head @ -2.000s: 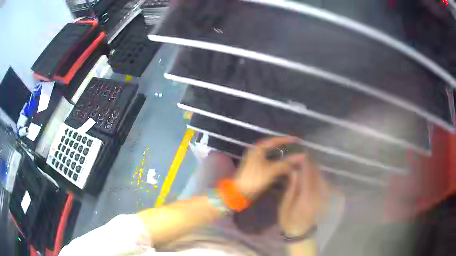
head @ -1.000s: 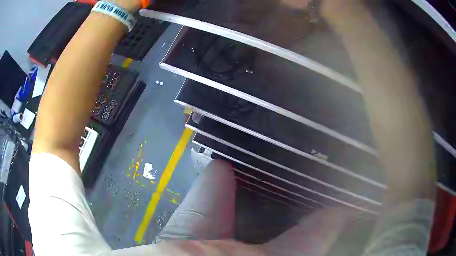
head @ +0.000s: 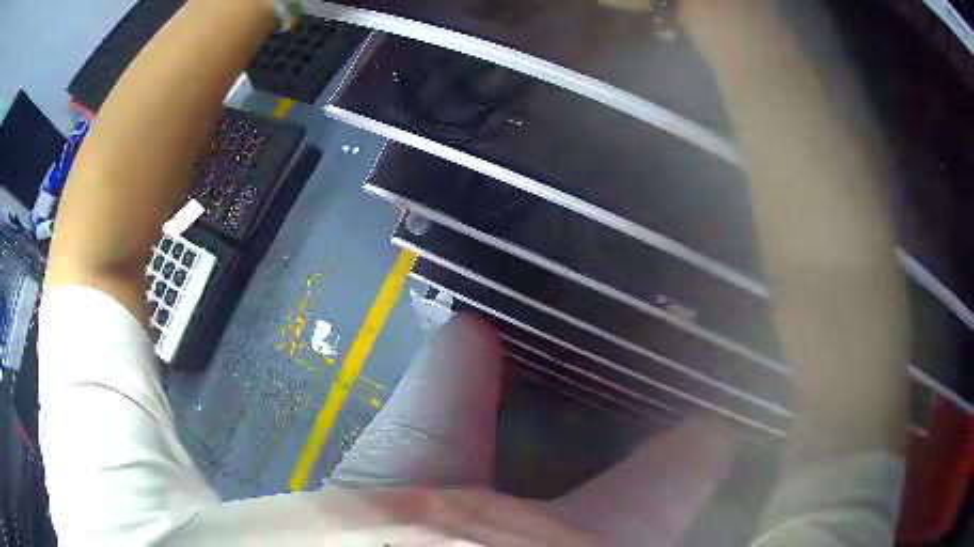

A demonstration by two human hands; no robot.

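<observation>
The test rack shelves [head: 555, 189] fan out in front of me, wide and black with white front edges. Thin black cables [head: 427, 118] lie on one of the upper shelves. My left arm reaches up along the left side, and its hand is cut off by the top edge of the picture. My right arm reaches up over the right part of the shelves; only a small blurred part of my right hand [head: 641, 9] shows at the top edge. What either hand holds cannot be seen.
A black pocket tray [head: 240, 160] and a white grid tray [head: 176, 288] are stacked on the left. Grey floor with a yellow line [head: 358, 358] runs between them and the rack. My knees are under the shelves. A red tray [head: 940, 470] shows at the lower right.
Since the first frame, my hands have moved from together low before the shelves up to the top edge. Since the second, the view has shifted slightly; both arms stay raised.
</observation>
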